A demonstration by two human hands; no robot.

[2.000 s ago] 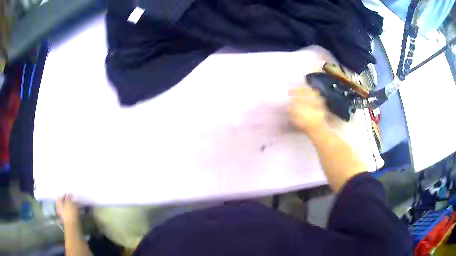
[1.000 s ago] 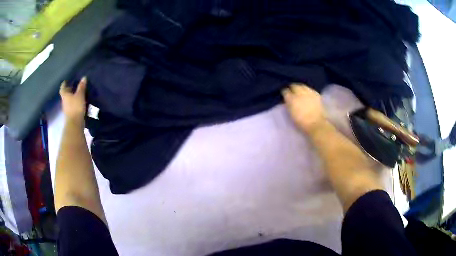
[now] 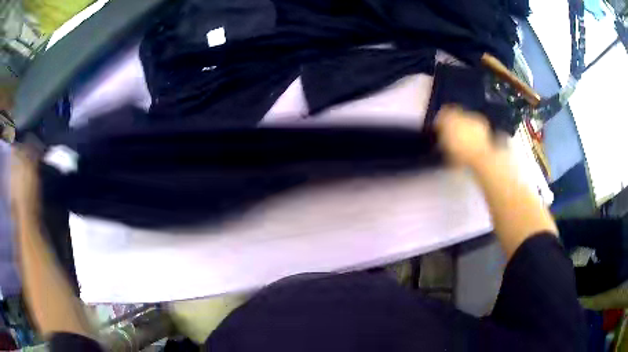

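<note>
Black trousers [image 3: 206,161] stretch between my two hands over the pale pressing table cover [image 3: 310,240], blurred by motion. My left hand [image 3: 26,161] holds the wider end at the far left, beside a white label [image 3: 60,159]; its fingers are blurred. My right hand [image 3: 465,137] grips the narrower end at the right, near the iron. The steam iron's wooden handle [image 3: 511,79] shows at the table's right end; dark cloth partly hides its body.
A pile of black trousers [image 3: 385,27] with a white tag lies along the far side. A long grey padded shape [image 3: 76,58] is at the upper left. A hose runs up from the iron at the right.
Both hands have pulled a pair of trousers off the pile toward my body and spread it across the table. Earlier, my left hand was at the table's near edge and my right near the iron.
</note>
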